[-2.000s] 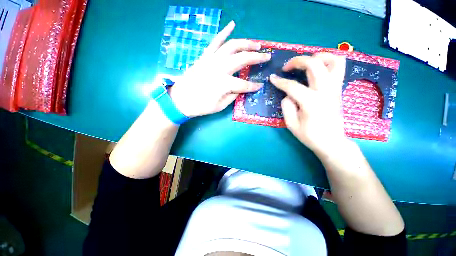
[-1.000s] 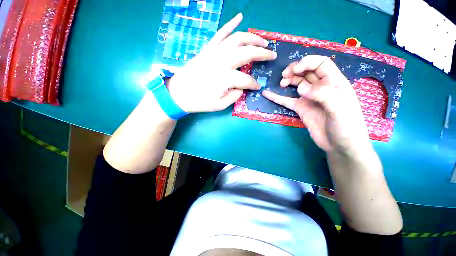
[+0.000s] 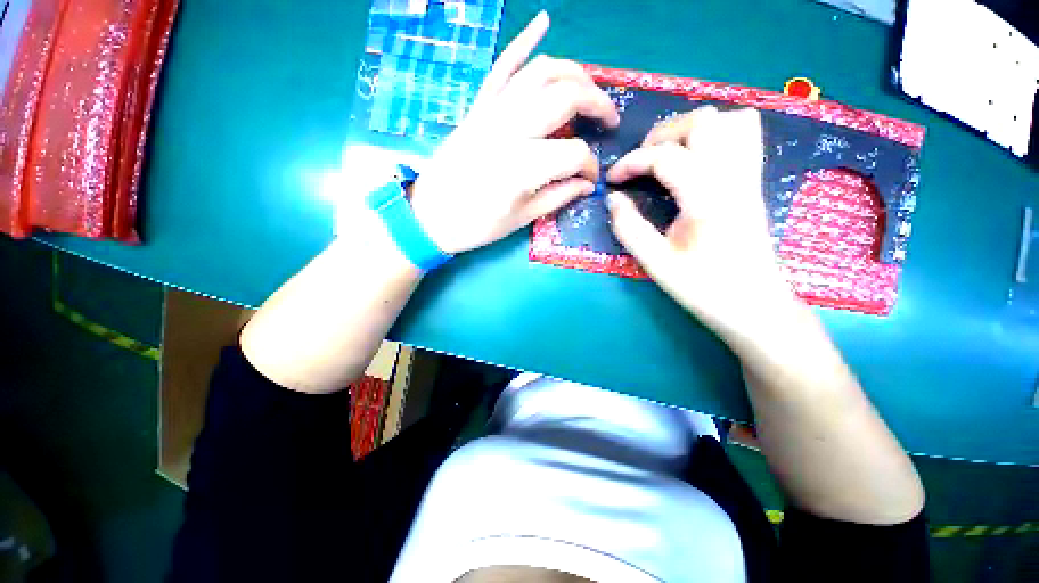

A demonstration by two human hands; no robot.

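Observation:
A black circuit board [image 3: 837, 148] with a rounded cutout at its right end lies on a red bubble bag [image 3: 837, 228]. My left hand [image 3: 501, 165], with a blue wrist strap [image 3: 407, 226], rests over the board's left end, index finger and thumb tips close together. My right hand [image 3: 706, 211] is over the board's left half, thumb and index tips near my left fingertips. A tiny blue pad [image 3: 600, 187] shows between the two hands' fingertips. Which fingers grip it cannot be told. The hands hide part of the board.
Blue squares on a clear sheet [image 3: 427, 68] lie at upper left. Red bubble bags [image 3: 80, 114] are stacked at far left. A small round red-and-yellow thing [image 3: 801, 88] is beyond the board. A white sheet [image 3: 968, 74] lies at upper right. A brown carton [image 3: 194, 353] is below the bench edge.
My right hand, raised with fingers apart a second ago, has brought its thumb and index tips together by the blue pad. My left fingertips stay beside it.

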